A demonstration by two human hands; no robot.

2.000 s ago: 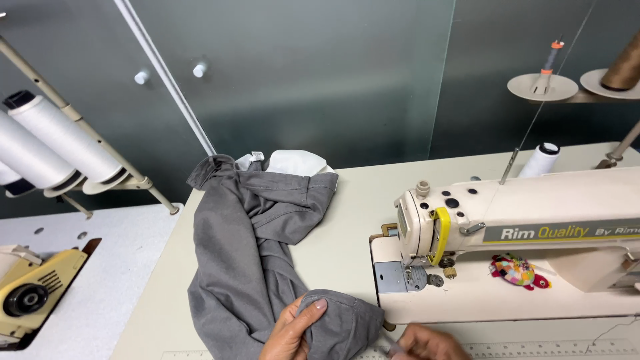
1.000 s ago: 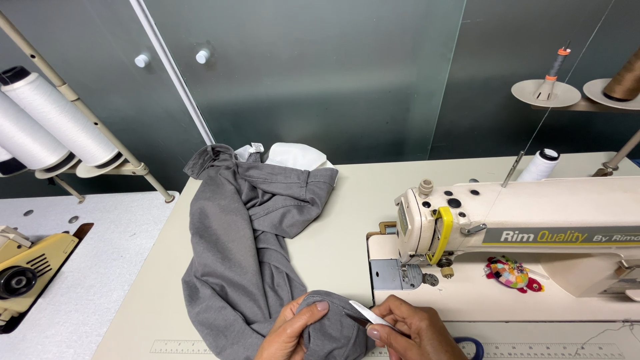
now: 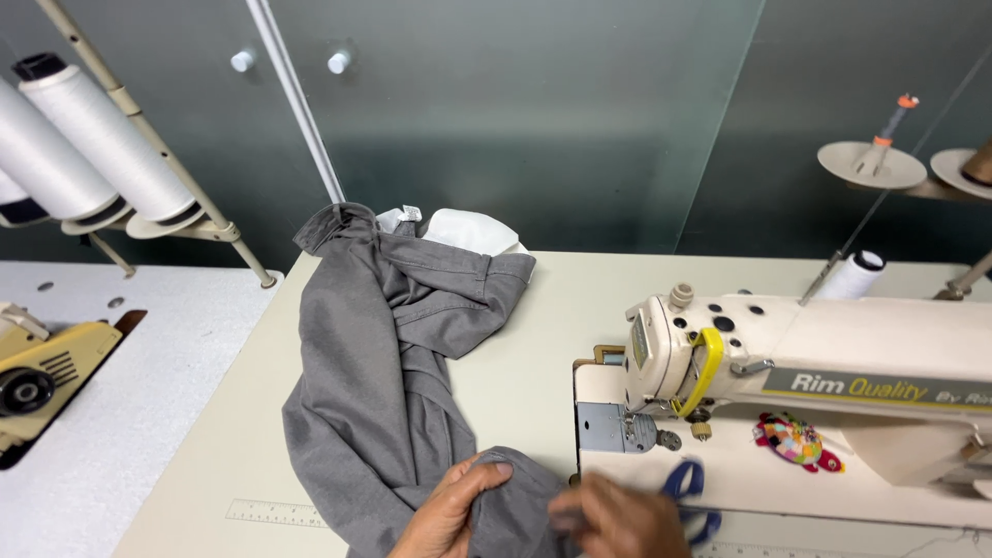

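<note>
A pair of grey trousers lies bunched on the table, its waistband and white pocket lining toward the back. My left hand grips the lower end of a leg at the front edge, thumb on top. Close to its right, my right hand is blurred, fingers bent at the edge of the same cloth; whether it holds anything is not clear. Blue scissor handles show just beyond the right hand, on the sewing machine bed; their blades are hidden.
An industrial sewing machine stands at right, with a patchwork turtle pincushion on its bed. A ruler strip runs along the front. At left are white thread cones and a second machine. Glass doors stand behind.
The white pointed tool seen in my right hand a second ago is no longer visible. The right hand has moved and blurred beside the cloth; the left still grips the leg end.
</note>
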